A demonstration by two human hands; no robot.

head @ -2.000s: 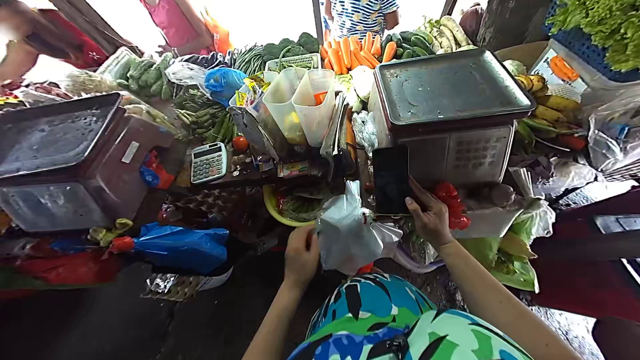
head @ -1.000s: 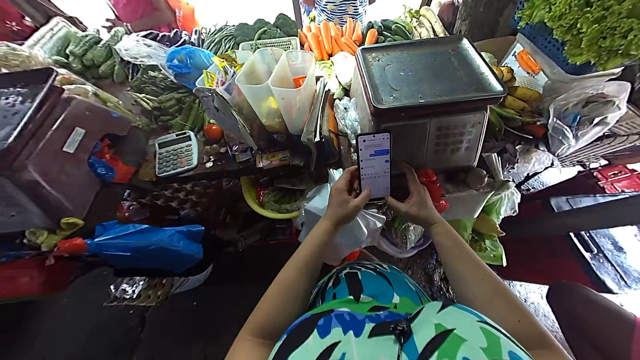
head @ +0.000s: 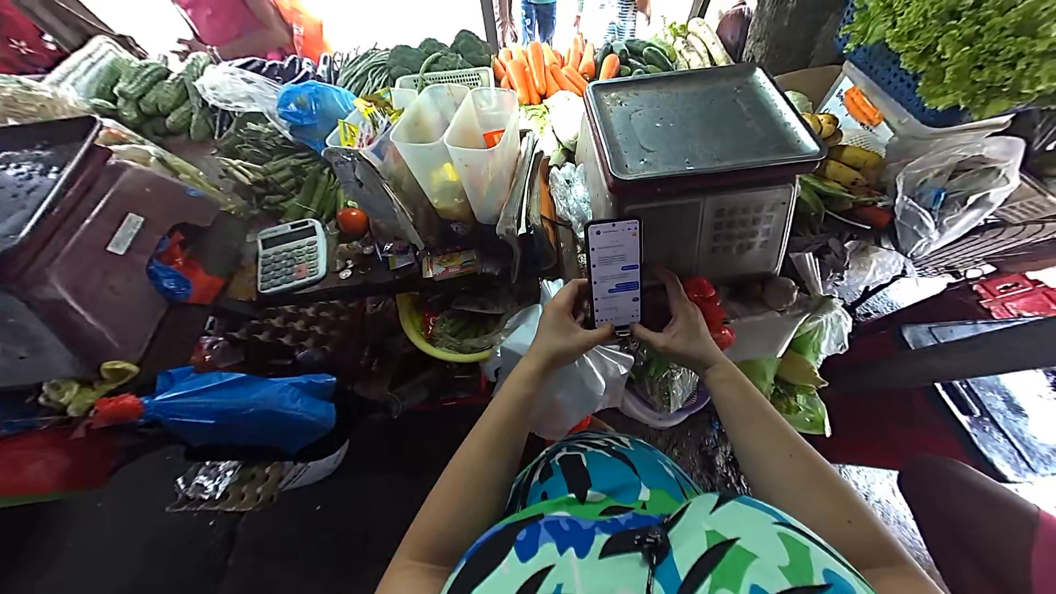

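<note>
A lit smartphone (head: 615,272) showing a message screen is held upright by both hands. My left hand (head: 569,326) grips its lower left edge, thumb at the bottom of the screen. On the other side, my right hand (head: 681,326) holds the lower right edge, its thumb near the bottom corner. Just behind the phone stands a weighing scale with a metal tray (head: 705,120). White plastic bags (head: 569,392) hang below my left hand. Red plastic (head: 711,309) lies just right of my right hand.
A calculator (head: 292,256), a tomato (head: 353,221) and clear plastic containers (head: 483,153) stand on the stall at left. Carrots (head: 544,70) and other vegetables line the back. A second scale (head: 91,247) is at far left, above a blue plastic bag (head: 239,408). People stand beyond the stall.
Two seconds ago the phone was dark and only in my right hand, with my left hand at the white plastic bag. The screen is now lit and my left hand is on the phone too.
</note>
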